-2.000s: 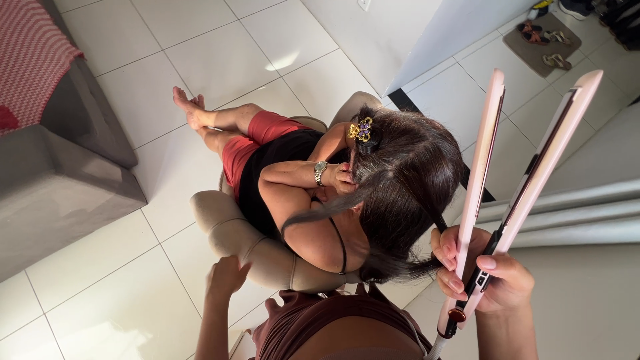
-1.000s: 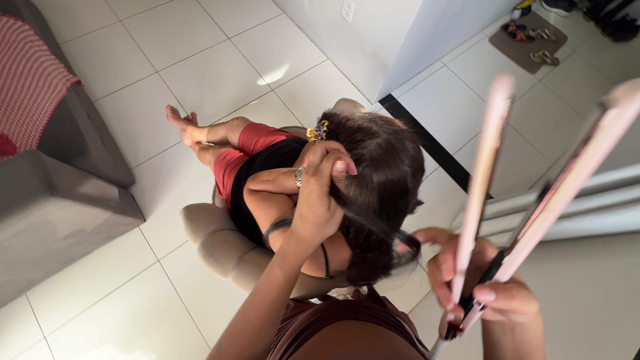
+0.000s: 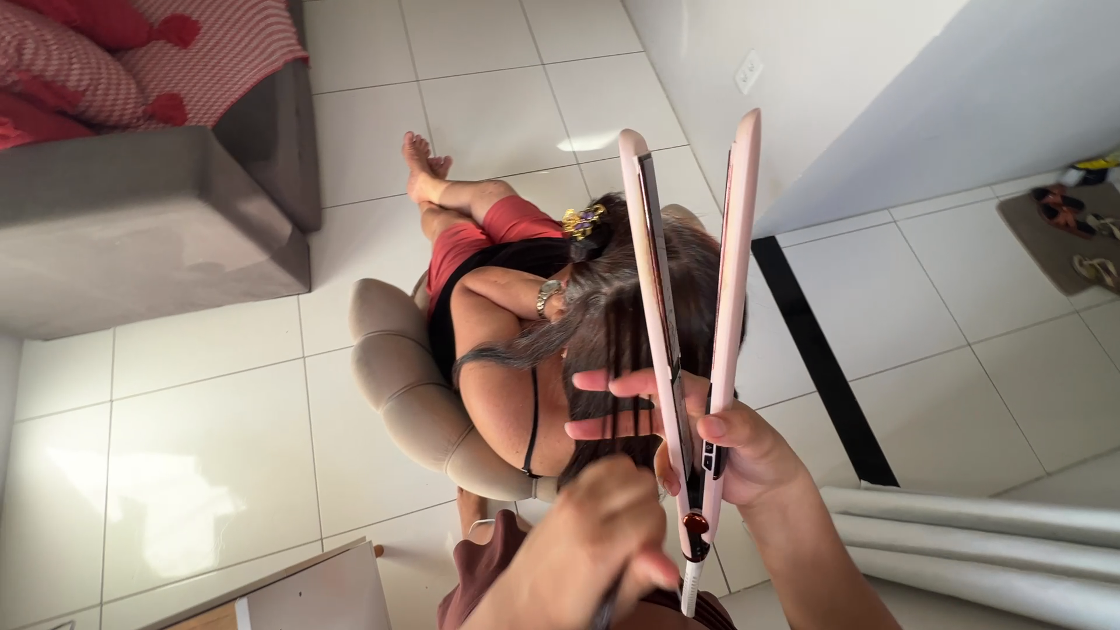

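A pink hair straightener (image 3: pixel 700 367) is held in my right hand (image 3: pixel 744 437), its two arms apart and pointing up. Fingers of the same hand reach into strands of the seated person's long dark hair (image 3: pixel 604 350). My left hand (image 3: pixel 612 525), blurred, is closed low beside the straightener's hinge; a dark strand shows beneath it, apparently in its grip. The person sits with their back to me, a yellow and purple hair claw clip (image 3: pixel 584 222) at the top of the head and a metal wristwatch (image 3: pixel 549 297) on one wrist.
A beige padded chair (image 3: pixel 411 402) holds the person. A grey sofa (image 3: pixel 149 219) with red cushions stands at the left. White curtain folds (image 3: pixel 980 542) are at lower right, sandals on a mat (image 3: pixel 1041 236) at far right, and a white-topped piece of furniture (image 3: pixel 319 595) at lower left.
My left hand has moved from near the person's head down to beside the straightener's hinge. The straightener now stands more upright, over the hair. The view has shifted.
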